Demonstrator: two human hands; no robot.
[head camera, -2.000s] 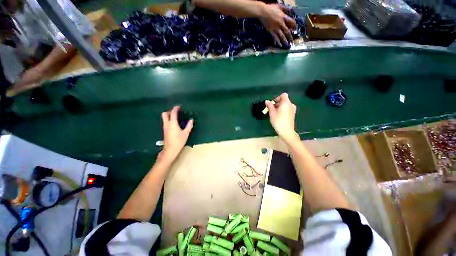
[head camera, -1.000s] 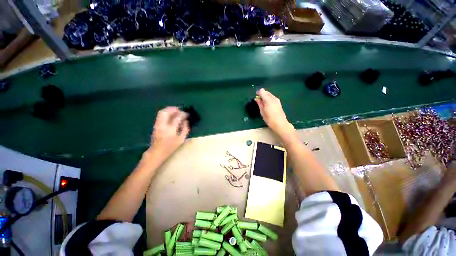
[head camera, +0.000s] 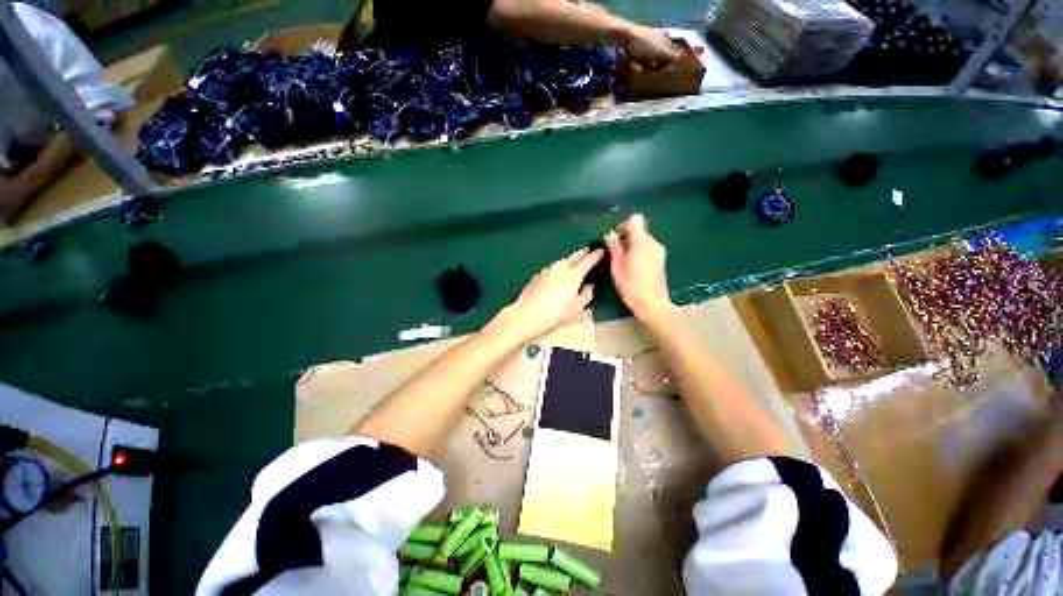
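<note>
My left hand (head camera: 560, 289) and my right hand (head camera: 638, 265) are together over the green belt (head camera: 350, 250), both at a small black housing (head camera: 600, 270) that is mostly hidden between them. My right fingertips are pinched at its upper side; what they pinch is too small to tell. Another black housing (head camera: 459, 289) sits on the belt to the left. Green battery cells (head camera: 490, 557) lie heaped at the bottom. A sheet with a black square and a yellow-cream part (head camera: 571, 489) lies on the cardboard, with thin wired leads (head camera: 501, 419) beside it.
More black housings (head camera: 731, 191) and a round circuit board (head camera: 774, 206) are on the belt. Dark wired parts (head camera: 385, 93) are heaped across it, where a person's hand (head camera: 653, 47) is at a small box. A box of reddish leads (head camera: 845, 332) stands right, a control unit (head camera: 70, 501) left.
My left hand has left the left housing and moved right to join my right hand at the other housing. The person's hand across the belt has reached the small box.
</note>
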